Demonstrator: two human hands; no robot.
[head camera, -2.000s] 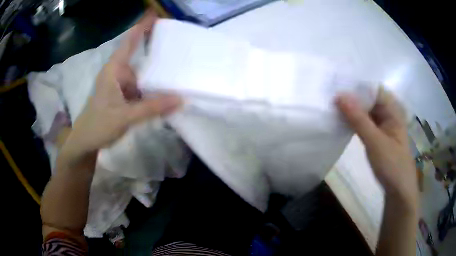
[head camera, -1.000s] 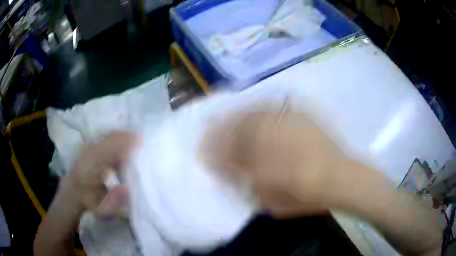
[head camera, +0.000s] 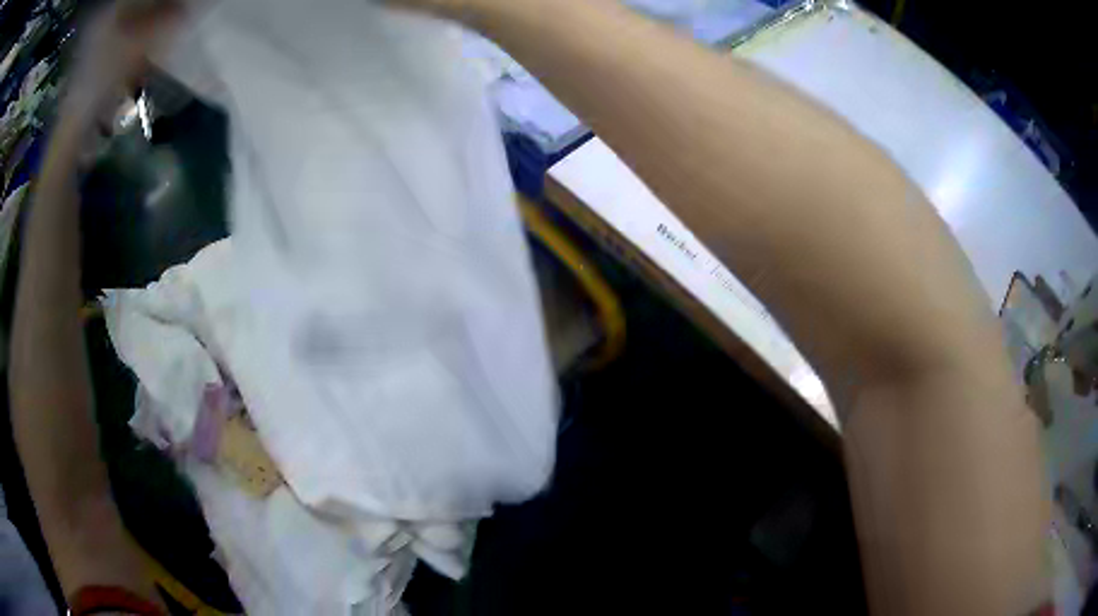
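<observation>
A white garment piece (head camera: 373, 217) is held up by its top end and hangs down, slightly blurred, in front of me. My left hand (head camera: 135, 42) is at the top left edge, blurred, and grips the upper left corner of the piece. My right forearm reaches across to the top edge, where the wrist is cut off; my right hand is out of the picture. Behind and below the hanging piece is a bundle of white cloth (head camera: 301, 560) with a mauve strip (head camera: 211, 421) and a tan tag (head camera: 247, 455).
The white table (head camera: 939, 157) curves along the right, with small printed lettering near its front edge. A blue tray (head camera: 536, 132) with white cloth is partly hidden behind my right arm. A yellow-orange frame bar (head camera: 590, 271) stands by the table edge. Blurred machine parts (head camera: 1048, 349) are at the far right.
Both hands have moved up and away, the right one out of the top edge. The white piece, bunched between the hands one second ago, now hangs down at length over the bundle.
</observation>
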